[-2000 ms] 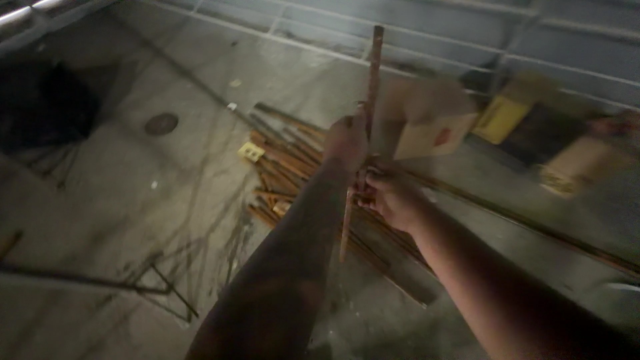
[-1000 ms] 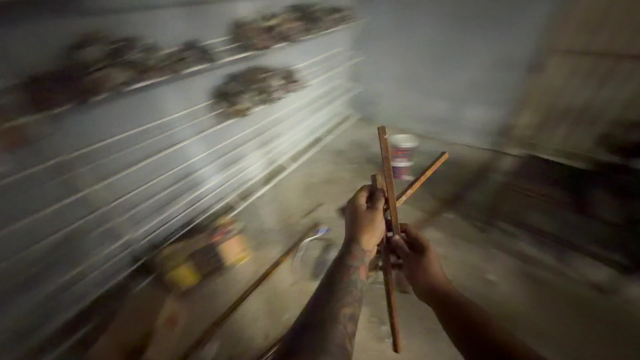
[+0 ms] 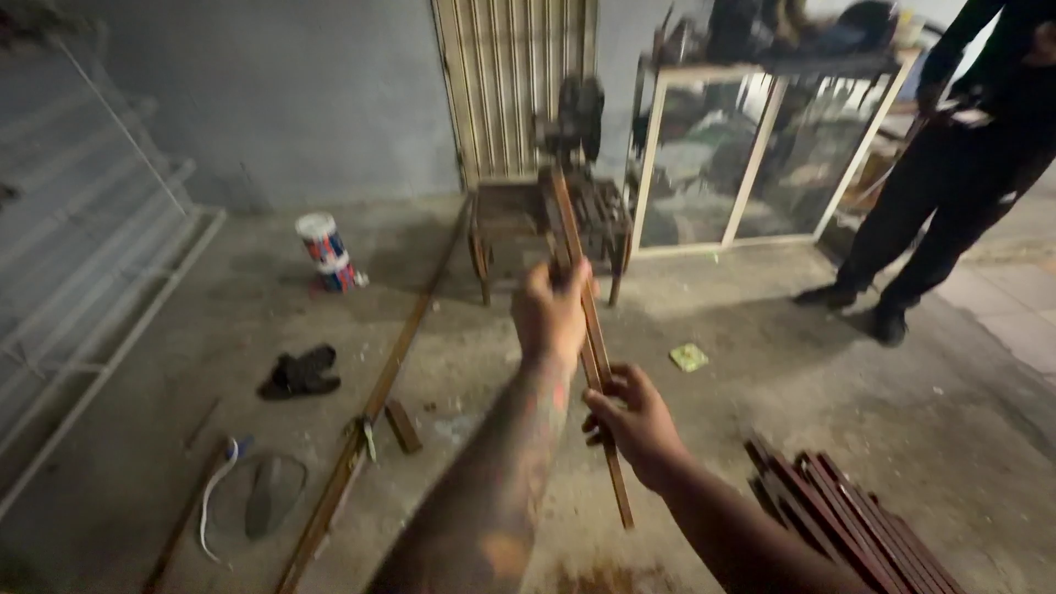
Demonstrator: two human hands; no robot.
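Observation:
Both hands hold thin, rusty brown metal bars (image 3: 596, 330) out in front of me, above the concrete floor. My left hand (image 3: 554, 318) grips them around their middle, thumb on top. Lower down, my right hand (image 3: 631, 417) has its fingers around the same bars, and one bar's end sticks out below it. The bars lie nearly side by side; how many there are is partly hidden by my fingers. Behind their upper ends stands a low metal work table (image 3: 511, 210) with a dark machine (image 3: 569, 124) on it.
A person (image 3: 940, 165) stands at the right beside a glass-fronted cabinet (image 3: 709, 157). Dark red bars (image 3: 850, 511) lie stacked at lower right. On the left are a long bar (image 3: 396, 355), a short piece (image 3: 403, 426), stacked paint buckets (image 3: 326, 247), a dark cloth-like item (image 3: 305, 371) and a white cord (image 3: 210, 503).
The view has swung far to the right, from the bar pile to the work table and cabinet. The bars in my hands, crossed one second ago, are now nearly parallel.

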